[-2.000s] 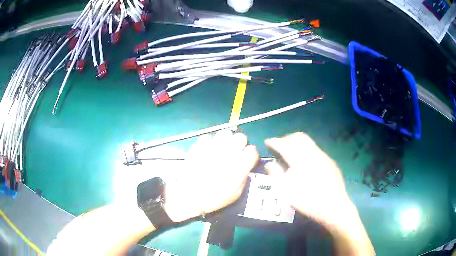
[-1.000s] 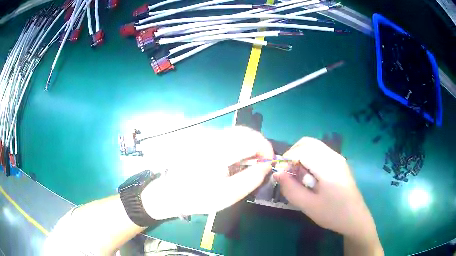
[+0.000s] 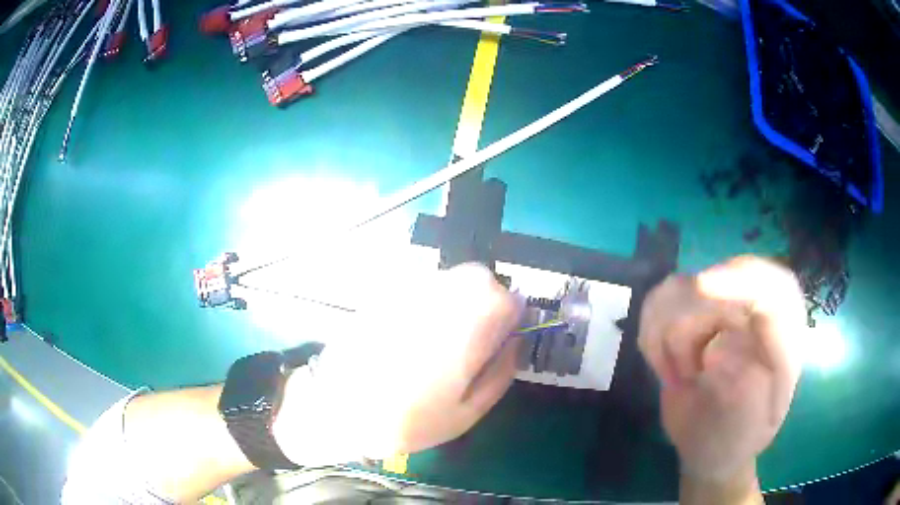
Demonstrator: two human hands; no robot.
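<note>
My left hand (image 3: 434, 365), with a black wristwatch on its wrist, pinches the wire end of a white cable; thin coloured leads (image 3: 543, 324) stick out past its fingertips over the white reference card (image 3: 597, 365). The red connector (image 3: 214, 282) lies at the left, with two legs running from it. One white leg (image 3: 533, 130) stretches up to the right on the mat; the other runs toward my left hand. My right hand (image 3: 725, 345) is right of the card, apart from the leads, fingers curled and blurred; whether it holds a small housing cannot be told.
The blue parts bin (image 3: 804, 153) with black pieces stands at the upper right. Loose black housings (image 3: 824, 271) lie below it, partly behind my right hand. White cables with red connectors (image 3: 286, 87) lie at the top and left. Black tape (image 3: 572, 254) frames the card; yellow tape (image 3: 478, 89) crosses the mat.
My right hand has left the leads and moved right, toward the loose housings. My left hand still pinches the cable and the leads now show uncovered. The view has shifted, with the bench contents higher.
</note>
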